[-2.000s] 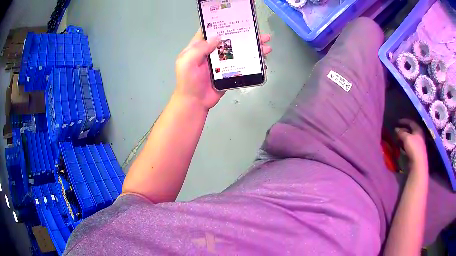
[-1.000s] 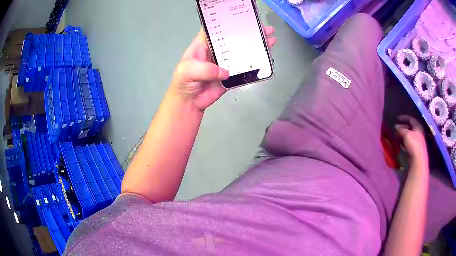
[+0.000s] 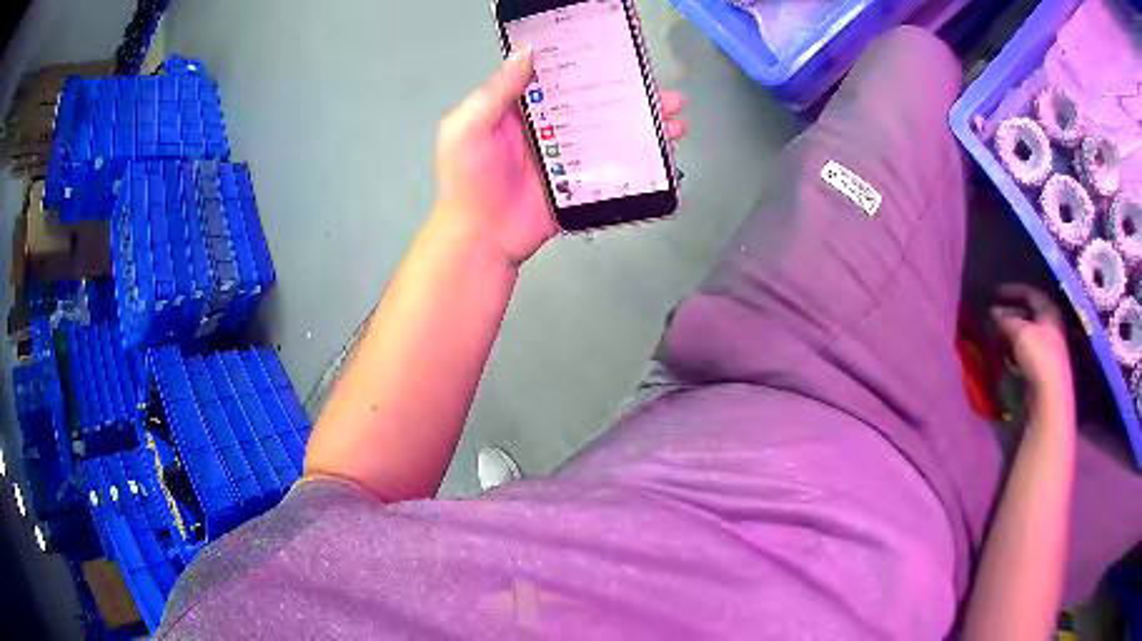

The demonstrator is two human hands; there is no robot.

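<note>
A smartphone (image 3: 599,119) with a lit screen showing a list with small coloured icons is held upright at the top middle. My left hand (image 3: 495,163) is shut around it, the thumb over the screen's left edge and fingertips showing at its right side. My right hand (image 3: 1033,341) hangs low beside my thigh at the right, below the bin; its fingers are slightly curled and I cannot tell if it holds anything. White toothed ring parts (image 3: 1067,209) sit in rows in a blue bin (image 3: 1024,200) at the right edge.
Stacked blue bins (image 3: 194,251) and brown cartons stand along the left. Another lined blue bin (image 3: 802,78) is at the top right. Something red (image 3: 977,376) shows between my thighs. A light-coloured shoe tip (image 3: 497,468) is on the grey floor (image 3: 363,125).
The phone screen now shows a different list, and my left thumb has moved up the screen. A shoe tip has appeared on the floor. My right hand has barely moved.
</note>
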